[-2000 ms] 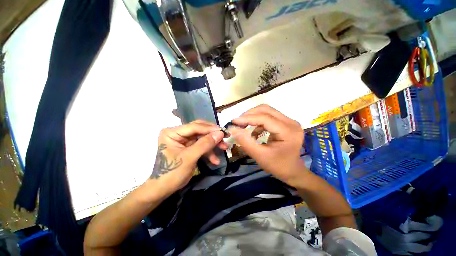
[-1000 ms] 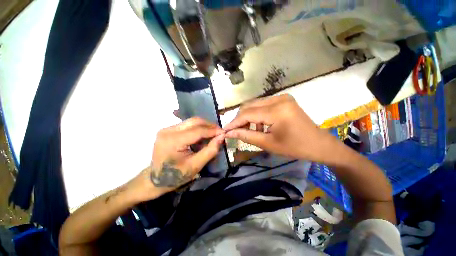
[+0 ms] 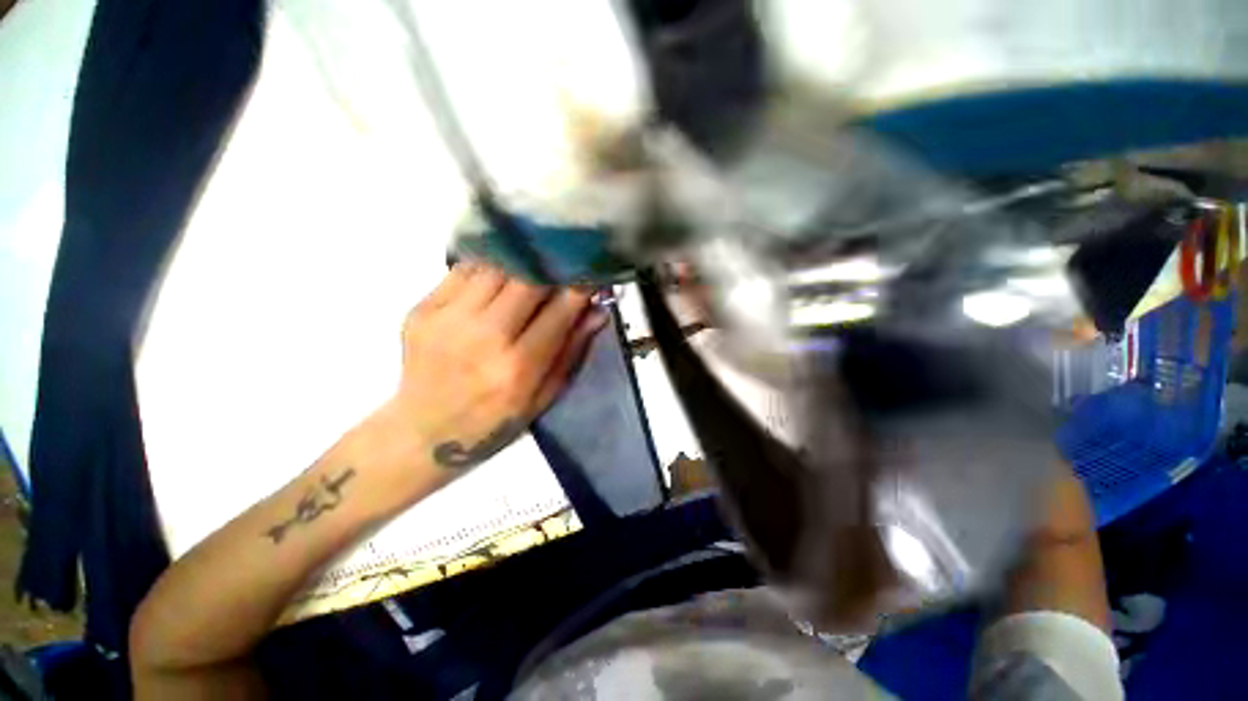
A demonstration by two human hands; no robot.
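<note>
My left hand (image 3: pixel 500 336) lies palm down over the grey-blue face of the fabric strip (image 3: pixel 602 418), its fingertips under the edge of the sewing machine head (image 3: pixel 548 130). The fingers are bent and their tips are partly hidden, so its grip cannot be told. The strip runs from under my fingers down to the table's front edge, with a dark edge along its right side. My right hand is hidden behind the blurred, shiny machine part close to the camera; only the forearm shows at the lower right.
A navy strip bundle (image 3: pixel 117 274) lies lengthwise on the table (image 3: pixel 274 233) at the left. A blue plastic basket (image 3: pixel 1163 411) is at the right. Red and yellow loops (image 3: pixel 1204 253) and a dark pad (image 3: pixel 1122 267) are at the right table edge.
The head view has come closer to the machine, which now blurs across the middle and right. My hands, together at the strip before, are apart; my left hand has moved up towards the machine head.
</note>
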